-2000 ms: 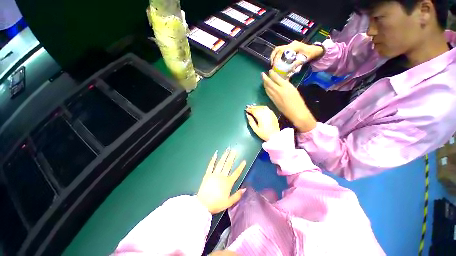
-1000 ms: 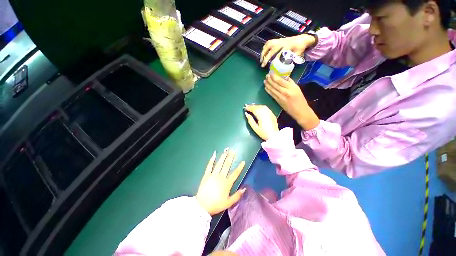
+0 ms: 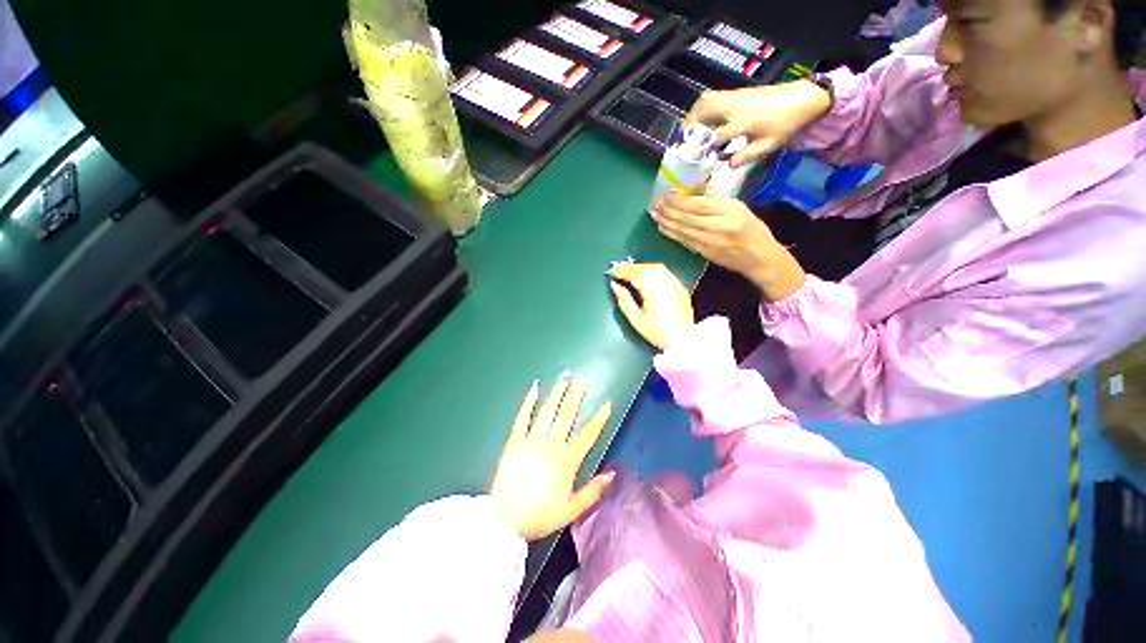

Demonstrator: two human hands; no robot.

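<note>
My left hand (image 3: 545,467) lies flat, palm down with fingers spread, on the green bench (image 3: 503,327) near its front edge, holding nothing. My right hand (image 3: 654,303) rests on the bench further right, its fingers curled over a small dark item (image 3: 626,286) that is mostly hidden; I cannot tell what it is or whether it is gripped. A whitish bottle with a yellow band (image 3: 682,168) is in the hands of the person beside me, one hand around its body and the other at its top.
Stacked black trays (image 3: 239,314) with glossy dark rectangles lie at the left. A slanted pole with yellow wrapping (image 3: 421,113) stands beside them. Behind are trays with white-faced units (image 3: 540,69). The neighbour in a pink smock (image 3: 968,276) sits close on the right, beyond my right hand.
The neighbour's hands have shifted on the bottle, which has tilted and moved slightly left; the upper hand is now at its top. My hands have kept their poses.
</note>
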